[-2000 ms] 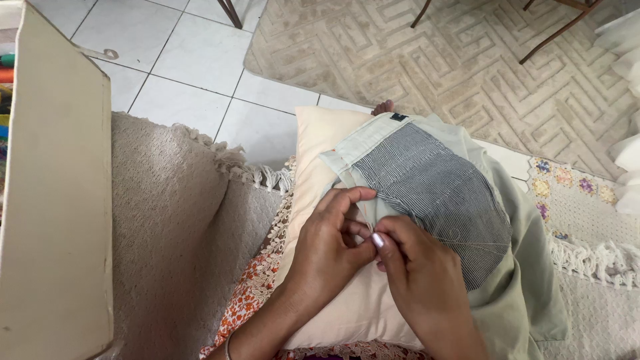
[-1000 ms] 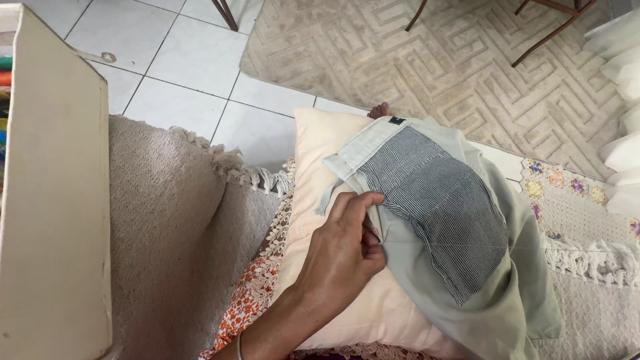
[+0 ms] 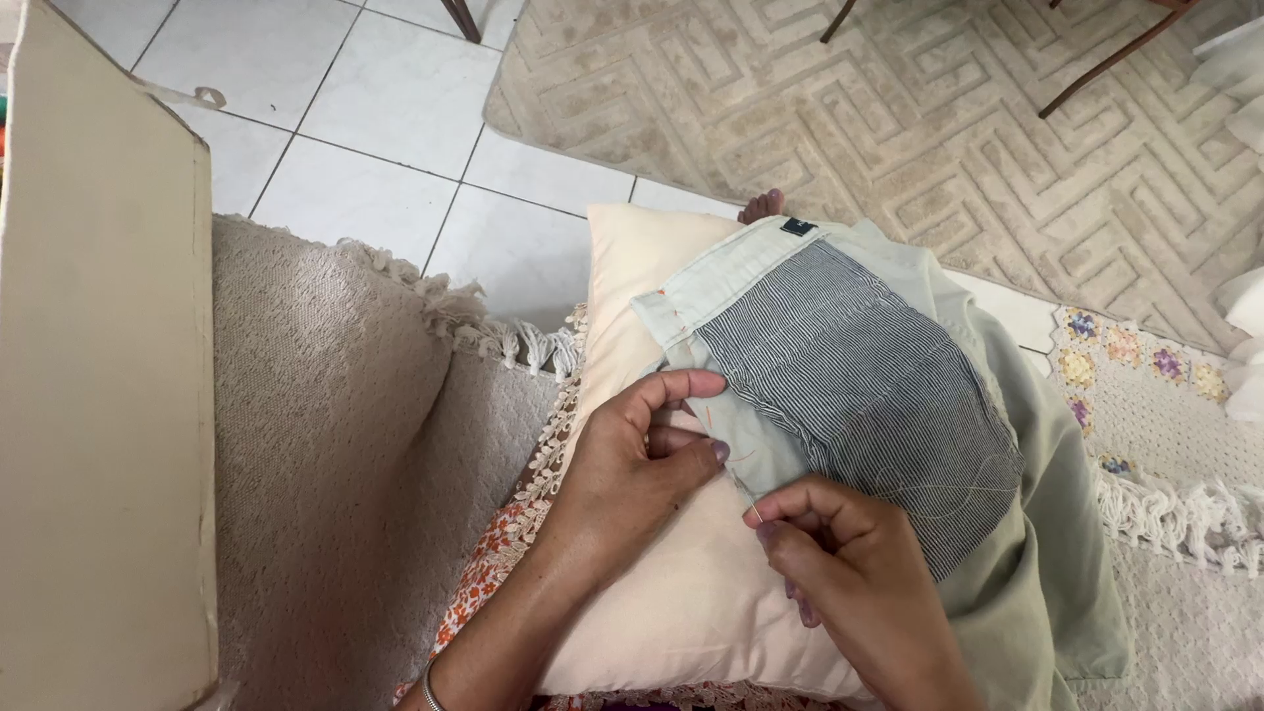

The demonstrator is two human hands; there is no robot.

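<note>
A pale green cloth garment (image 3: 1047, 553) with a waistband and a dark striped fabric panel (image 3: 849, 365) lies over a cream pillow (image 3: 632, 612). My left hand (image 3: 637, 464) pinches the garment's edge between thumb and fingers, just left of the striped panel. Close to that edge, the thumb and index finger of my right hand (image 3: 849, 563) hold a thin sewing needle (image 3: 757, 513). Pale thread (image 3: 948, 499) loops across the lower part of the striped panel. Short orange stitches show on the waistband and near the edge.
At the left stands a cream box panel (image 3: 109, 375) beside a woven, fringed sofa cover (image 3: 316, 434). A crocheted cover (image 3: 1155, 405) with flower squares lies at the right. White tiles (image 3: 365, 197), a patterned rug (image 3: 889, 128) and brown furniture legs (image 3: 1106, 69) are beyond the pillow.
My right hand, out of view one second ago, is back beside the garment's edge with the needle. My left hand has stayed at the edge, its thumb and index finger now spread wider along it.
</note>
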